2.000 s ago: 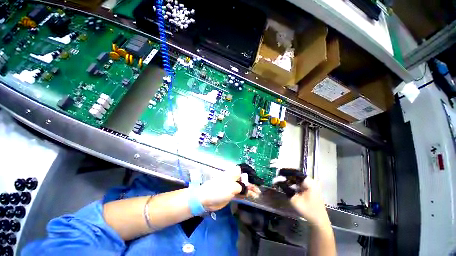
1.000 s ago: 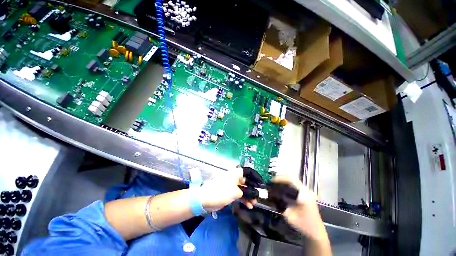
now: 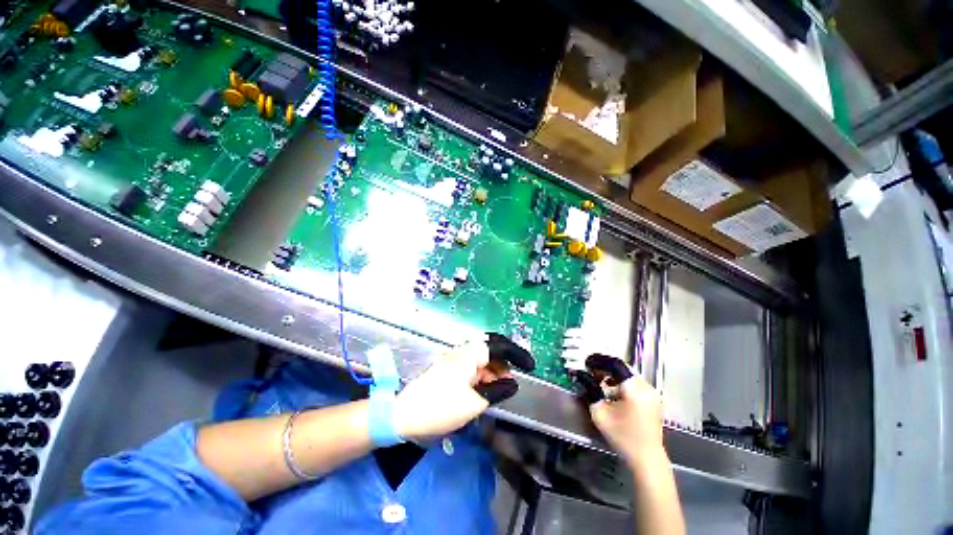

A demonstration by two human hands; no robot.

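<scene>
The green circuit board (image 3: 491, 298) lies on the metal-edged conveyor. It carries small parts, yellow-orange discs and white blocks, with bright glare on its left half. My left hand (image 3: 449, 392) is over its front edge, black-covered fingertips apart, with no part visible between them. The wrist wears a light blue strap (image 3: 384, 402) with a blue cord. My right hand (image 3: 625, 408) is at the board's front right corner, its black-covered fingertips close together beside white parts (image 3: 572, 348). Whether it holds a small part cannot be told.
A second populated board (image 3: 125, 167) lies at left. A blue coiled cord (image 3: 327, 84) hangs across the view. Behind are a black tray (image 3: 470, 63), a pile of white parts (image 3: 376, 19) and cardboard boxes (image 3: 679, 193). Black round parts (image 3: 26, 434) stand on a white surface at lower left.
My hands have drawn apart. The dark item with a white part seen between them is no longer visible there. My right hand has moved up to the board's corner. The blue cord has shifted left.
</scene>
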